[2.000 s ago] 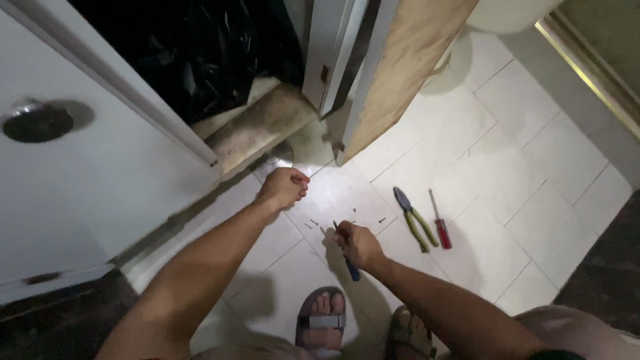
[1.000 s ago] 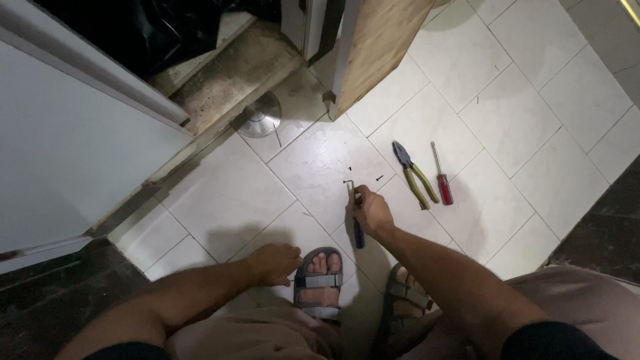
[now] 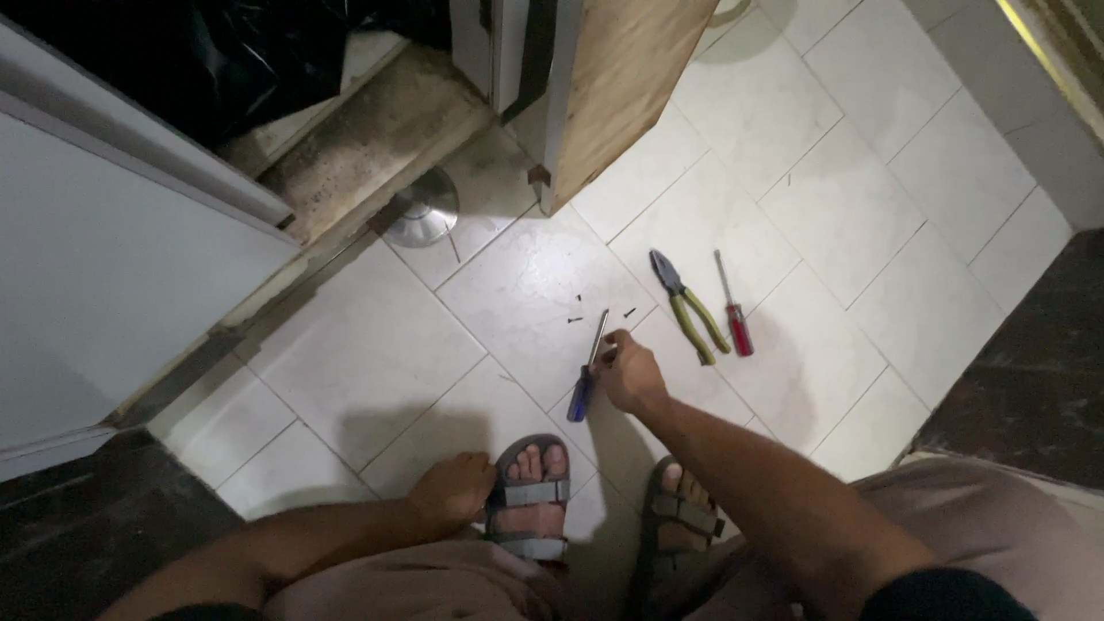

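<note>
A screwdriver with a blue handle (image 3: 580,397) lies on the tiled floor, its shaft pointing away from me. Right beside its shaft is my right hand (image 3: 631,371), fingers bent; whether they touch or grip it, I cannot tell. Dark screws lie near its tip, one to the left (image 3: 575,320) and one to the right (image 3: 630,312), with a small dark piece (image 3: 579,297) beyond. Farther right are combination pliers with yellow-green handles (image 3: 695,321) and a red-handled screwdriver (image 3: 739,329). My left hand (image 3: 461,487) rests by the left sandal (image 3: 530,496), its fingers partly hidden.
A wooden door edge (image 3: 604,95) stands ahead, beside a worn sill (image 3: 379,129) with black plastic sheeting (image 3: 224,60) behind. A round metal disc (image 3: 423,210) lies at the sill's foot. A white panel (image 3: 112,259) is at left. My right sandal (image 3: 677,517) is near.
My left hand has drawn back from the floor near the sill to beside my left sandal. The blue-handled screwdriver, earlier in my right hand, now lies on the floor next to it.
</note>
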